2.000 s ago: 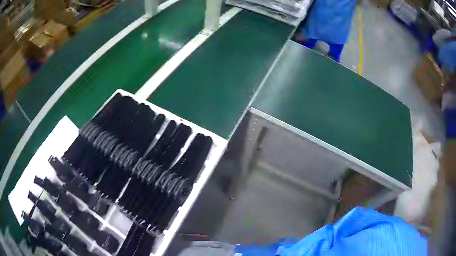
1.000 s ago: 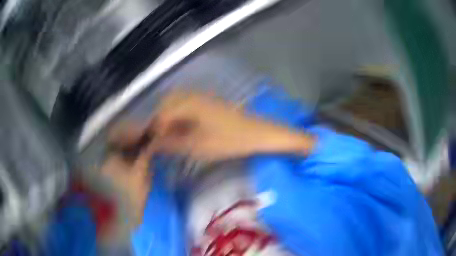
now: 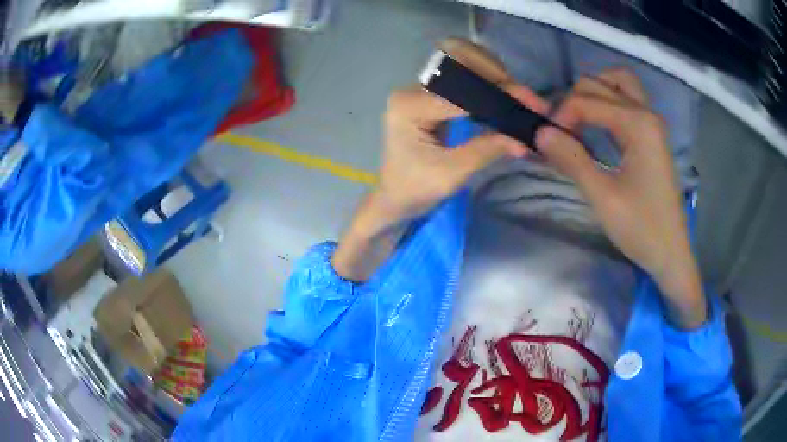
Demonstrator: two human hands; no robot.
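A black watch strap [image 3: 483, 99] is held over my lap, with a shiny metal piece at its upper left end. My left hand [image 3: 440, 138] grips it around the middle, with thumb and fingers on both sides. My right hand [image 3: 617, 147] pinches its lower right end, where a thin dark part with a small glint runs past the fingertips. Both hands are bare. Whether a watch case is on the strap cannot be told; the fingers hide part of it.
A white tray edge [image 3: 639, 60] with dark items runs along the top right. At the left are a person in a blue smock [image 3: 129, 129], a blue stool [image 3: 173, 216], a red item [image 3: 267, 82] and an open cardboard box [image 3: 142, 315]. A yellow line crosses the grey floor.
The view has swung from the green bench and tray down to my lap. Both hands, blurred a second ago, now show clearly with the strap between them.
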